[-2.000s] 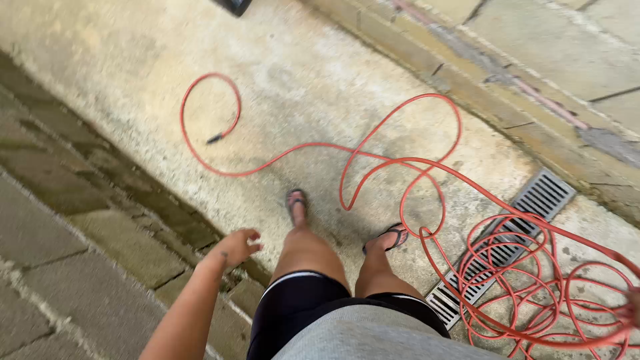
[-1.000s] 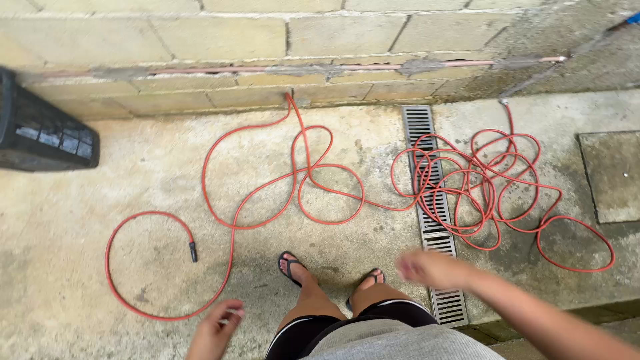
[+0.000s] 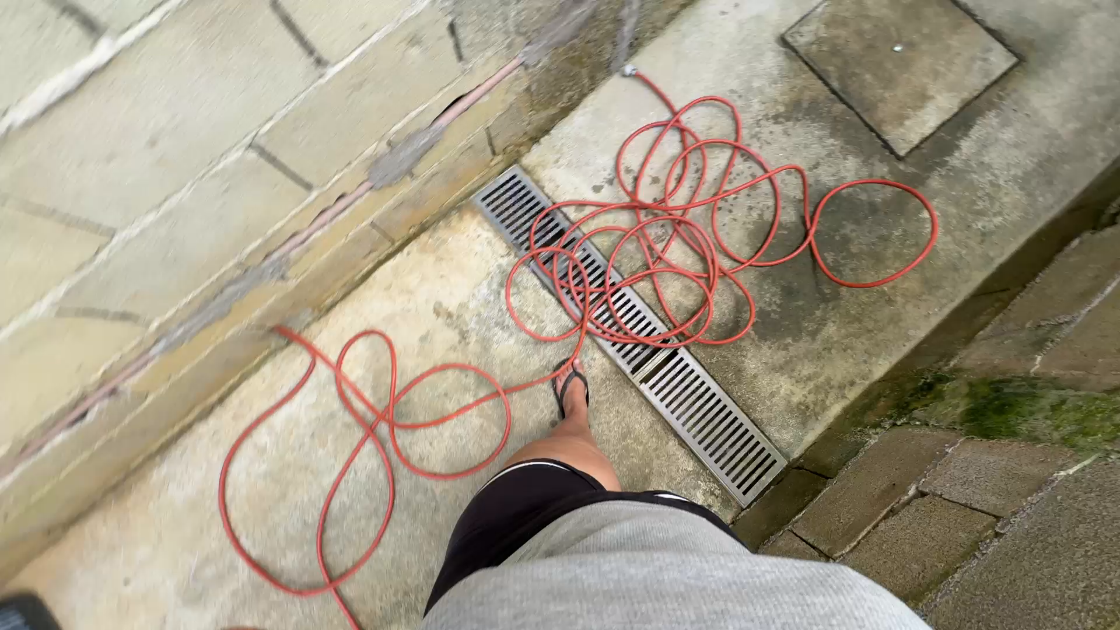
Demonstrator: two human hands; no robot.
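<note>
Neither my left hand nor my right hand shows in the view now. A long red hose (image 3: 505, 395) lies in loose loops on the concrete floor. Its densest tangle lies over and beside a metal drain grate (image 3: 713, 424), and one single loop stretches off to the right. Wider loops spread at the left, and the hose runs out of view at the bottom edge. At the top, the hose meets a fitting (image 3: 629, 70) near the foot of the block wall. One foot in a black flip-flop (image 3: 561, 394) stands beside the grate, close to the hose.
A concrete block wall (image 3: 201, 210) with a pipe along its base runs up the left. A square concrete cover (image 3: 901, 74) is set in the floor at the upper right. Mossy blocks (image 3: 1006, 407) edge the floor at the right. Part of a dark object (image 3: 26, 611) shows at the bottom left.
Both hands, visible one second ago, have left the view. The view has turned and moved toward the grate and the hose tangle. The hose's black end, seen earlier, is out of view.
</note>
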